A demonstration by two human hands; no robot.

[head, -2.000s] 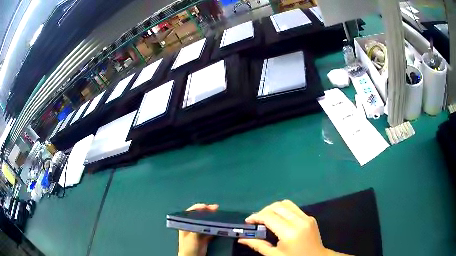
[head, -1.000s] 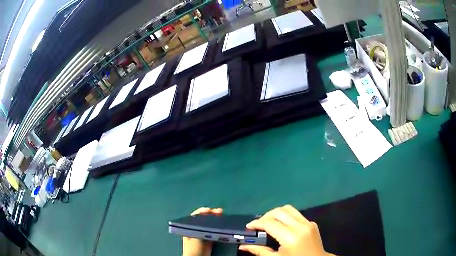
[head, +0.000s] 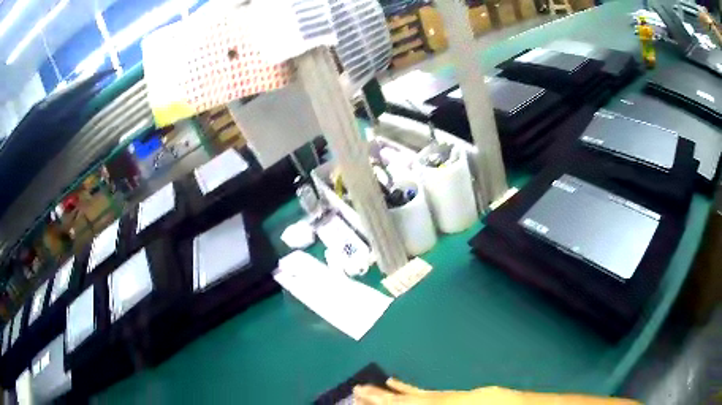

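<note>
My right hand shows at the bottom edge, cut off, with its fingers at the black foam pad. What lies under the fingers is mostly cut off, so I cannot tell whether it holds anything. My left hand is out of the picture. The mini laptop that was in my hands cannot be made out now.
Closed silver laptops on black foam stacks stand at the left and right. Between them are a metal post, white tool holders, a parts tray and a paper sheet on the green mat.
The view has swung to the right, bringing the right-hand laptop stacks in. My left hand and the held mini laptop have left the picture; my right hand is now at the bottom edge.
</note>
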